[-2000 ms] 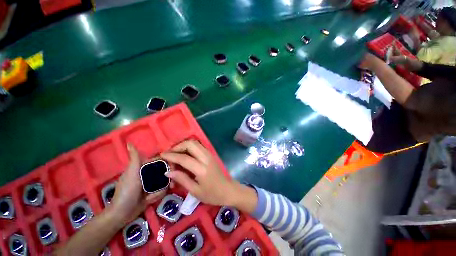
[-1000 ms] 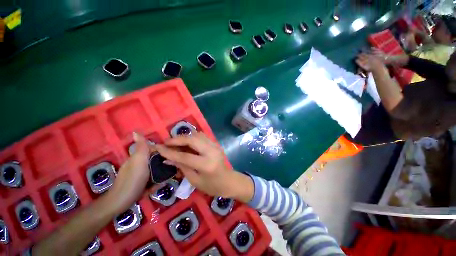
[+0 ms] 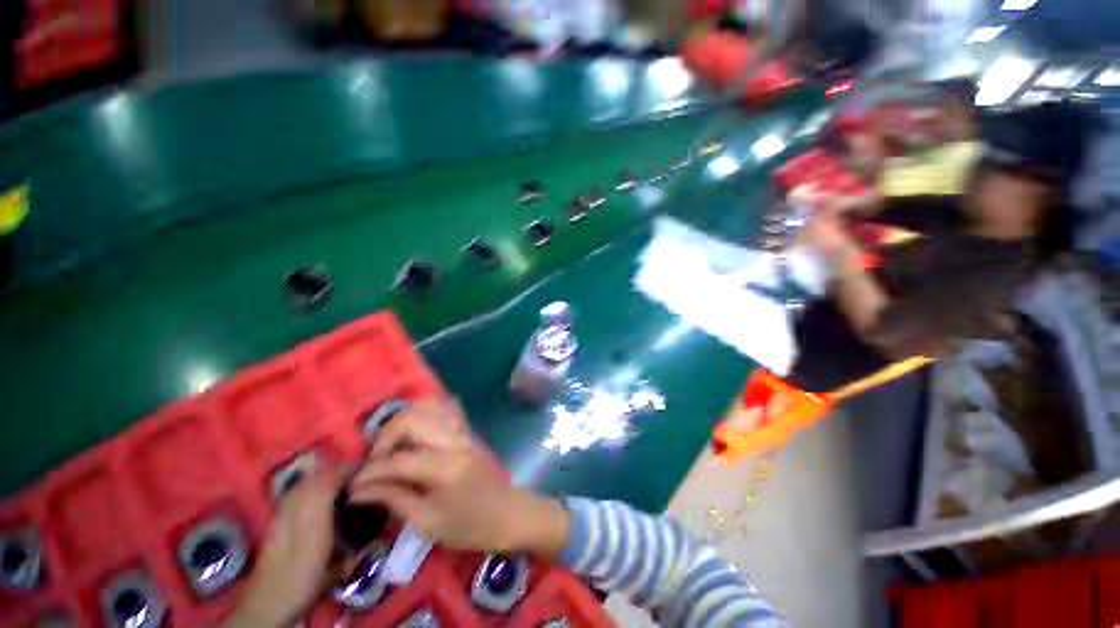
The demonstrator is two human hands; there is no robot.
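My left hand (image 3: 295, 540) holds a dark watch body (image 3: 359, 520) above the red tray (image 3: 276, 411). My right hand (image 3: 430, 478) is at the same watch body, its fingers bent over the upper edge. A small white cloth (image 3: 407, 555) hangs below my right hand, apparently held in its fingers. Silver-grey watch bodies with dark round centres, such as this one (image 3: 213, 556), lie in several tray pockets. Other pockets in the far row are empty. The frame is blurred, so the exact finger contact is unclear.
Dark watches (image 3: 418, 277) lie in a row along the green belt (image 3: 246, 258). A whitish bottle (image 3: 544, 358) and shiny scraps (image 3: 596, 415) are right of the tray. White sheets (image 3: 712, 288) lie near a seated person (image 3: 946, 270). An orange stool (image 3: 768, 415) is below.
The view has swung up and right, with tray, bottle and hands now lower or further left. Both hands stay together at the watch body, whose dark screen now shows less clearly.
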